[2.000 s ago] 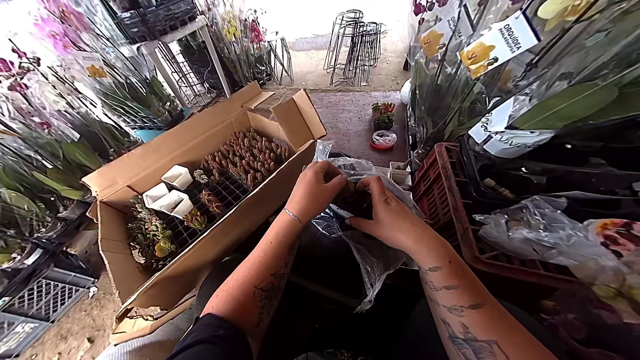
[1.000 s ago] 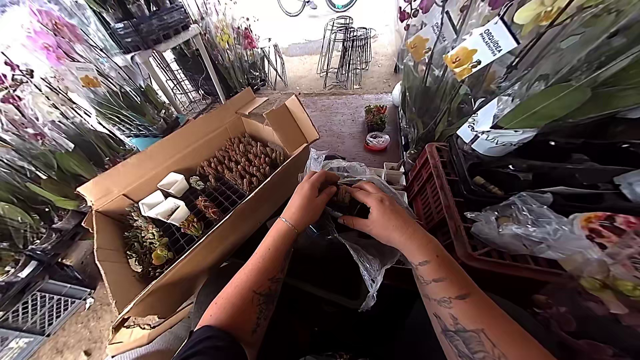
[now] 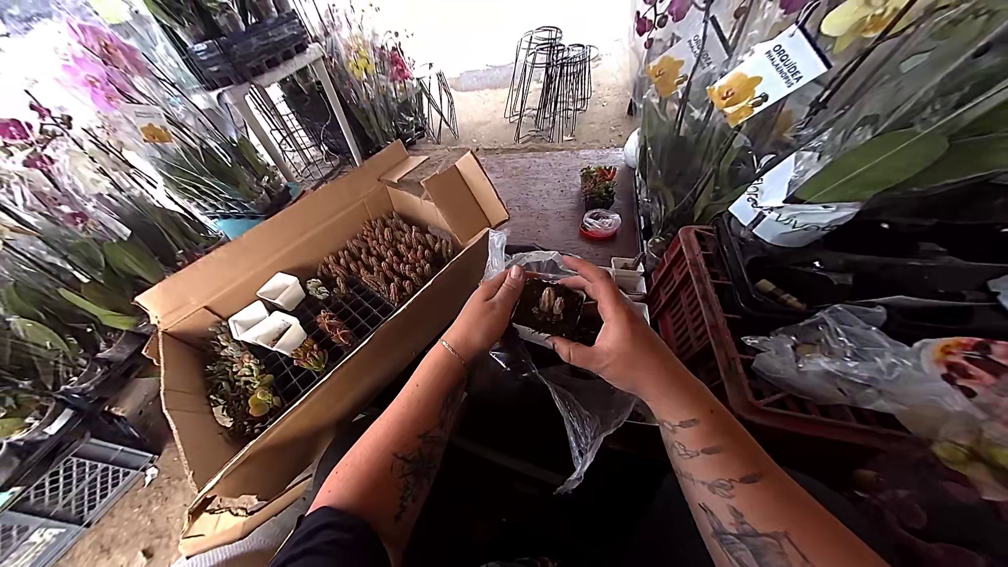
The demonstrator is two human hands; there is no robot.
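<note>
Between my two hands is a small square pot of dark soil with a few stubby cactus stems upright in it. My left hand grips its left side, thumb near the rim. My right hand holds the right side, fingers curved over the far edge and thumb at the near one. Behind and below the pot hangs a crumpled clear plastic bag. To the left, a long cardboard box holds a black cell tray with many small brownish cacti, other succulents and several white pots.
A dark red plastic crate with clear plastic stands at right, below wrapped orchids. Small white pots sit beyond my right hand. Farther back are a potted plant, a red round container and wire stands.
My hands have spread a little to either side of the pot. Its soil and cactus stems, largely covered by my fingers before, now show plainly.
</note>
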